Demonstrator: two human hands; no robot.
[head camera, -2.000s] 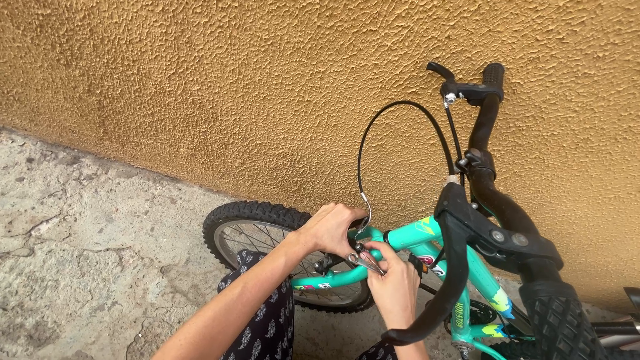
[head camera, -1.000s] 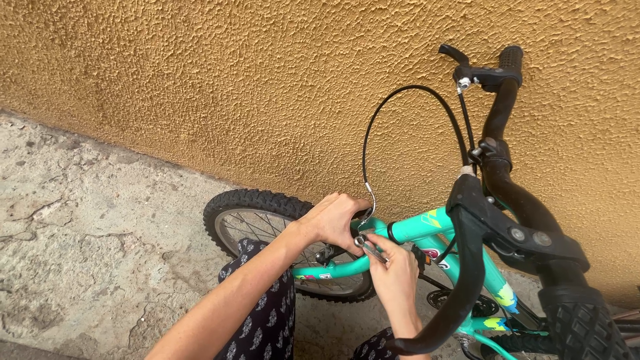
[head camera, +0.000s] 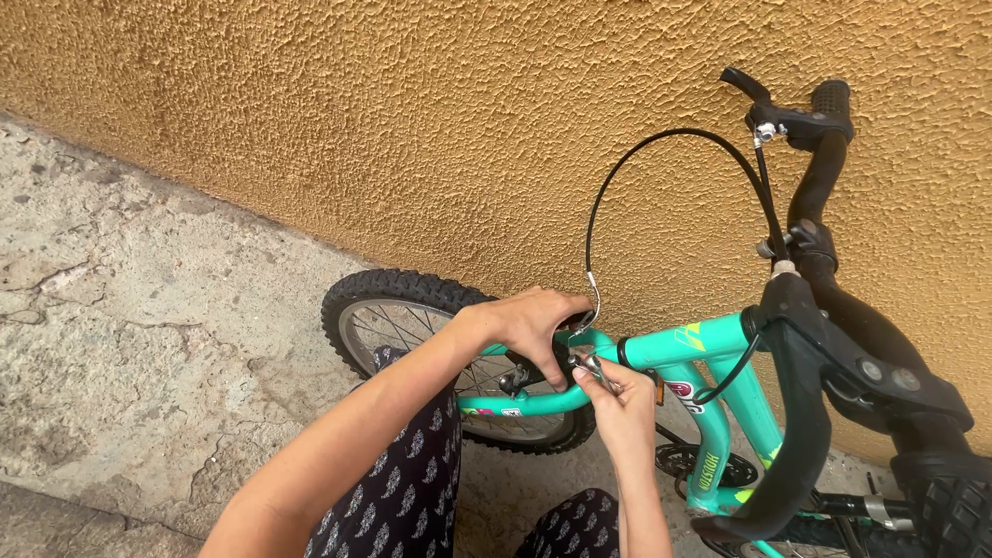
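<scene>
A bicycle with a teal frame (head camera: 682, 342) stands by the wall, its front wheel (head camera: 403, 293) pointing left. My left hand (head camera: 527, 325) reaches over the fork (head camera: 535, 404), fingers and thumb around the black front brake arms near the curved metal cable guide (head camera: 597, 301). My right hand (head camera: 620, 407) pinches a small metal tool (head camera: 601, 373), perhaps a wrench, with its end at the brake between the fork legs. The black brake cable (head camera: 659, 138) loops up from the guide towards the handlebar. My left fingertips and the exact part gripped are partly hidden.
A rough ochre wall (head camera: 387, 139) runs behind the bicycle above cracked concrete ground (head camera: 155, 325). The black handlebar (head camera: 860, 318) and a brake lever (head camera: 790, 457) extend close to my right forearm. My knees in patterned trousers (head camera: 403, 473) are below the wheel.
Both hands stay at the front brake. The metal tool in my right hand has changed its angle slightly.
</scene>
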